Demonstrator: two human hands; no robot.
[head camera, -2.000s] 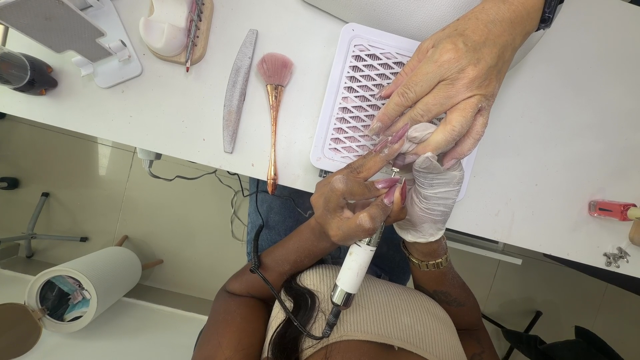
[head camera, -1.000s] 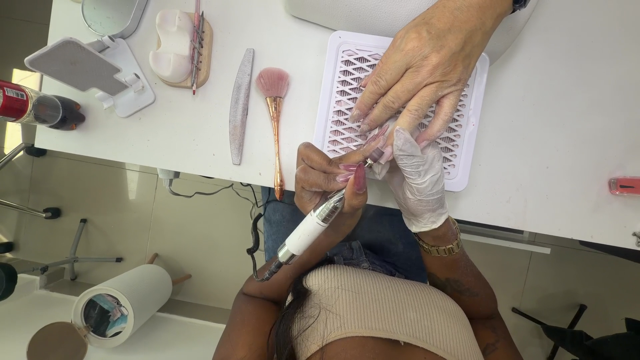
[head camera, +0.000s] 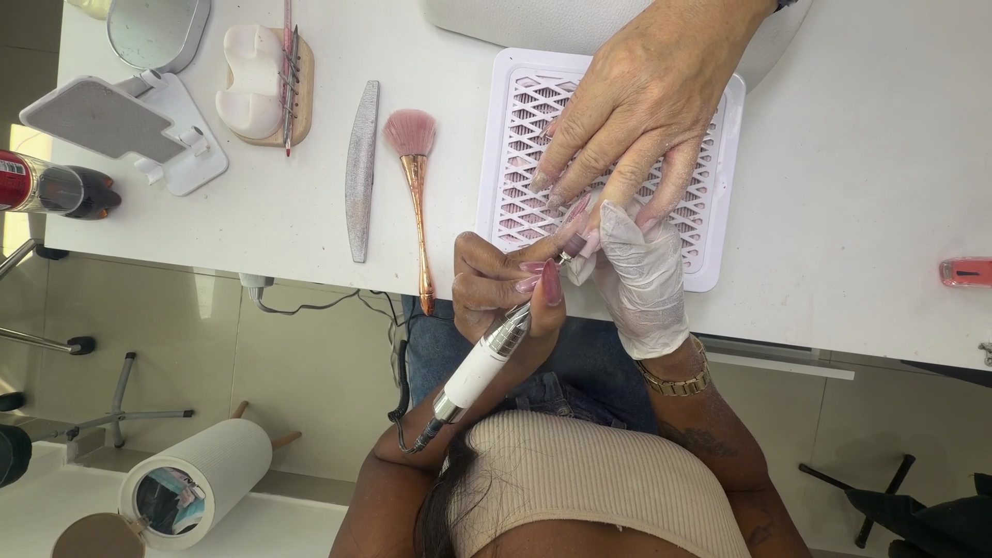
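My bare left hand (head camera: 508, 287) holds a white and silver electric nail drill (head camera: 477, 376), its handle slanting down to the left. The drill's sanding bit (head camera: 573, 246) is at a fingertip of another person's hand (head camera: 647, 101); whether it touches the nail cannot be told. My right hand (head camera: 647, 271), in a white glove and with a gold watch at the wrist, grips that finger near its tip. The other person's hand rests palm down, fingers spread, over a white dust collector with a lattice grille (head camera: 519, 170). My left forefinger reaches up beside the held finger.
Left of the dust collector lie a pink powder brush (head camera: 415, 186) and a grey nail file (head camera: 362, 170). Farther left are a brush rest (head camera: 252, 77), a phone stand (head camera: 116, 124), a mirror (head camera: 155, 31) and a bottle (head camera: 54, 186). A white cushion (head camera: 511, 15) is behind the collector.
The drill's handle slants more to the left than two seconds ago. My right hand still holds the other person's finger. The view has shifted a little.
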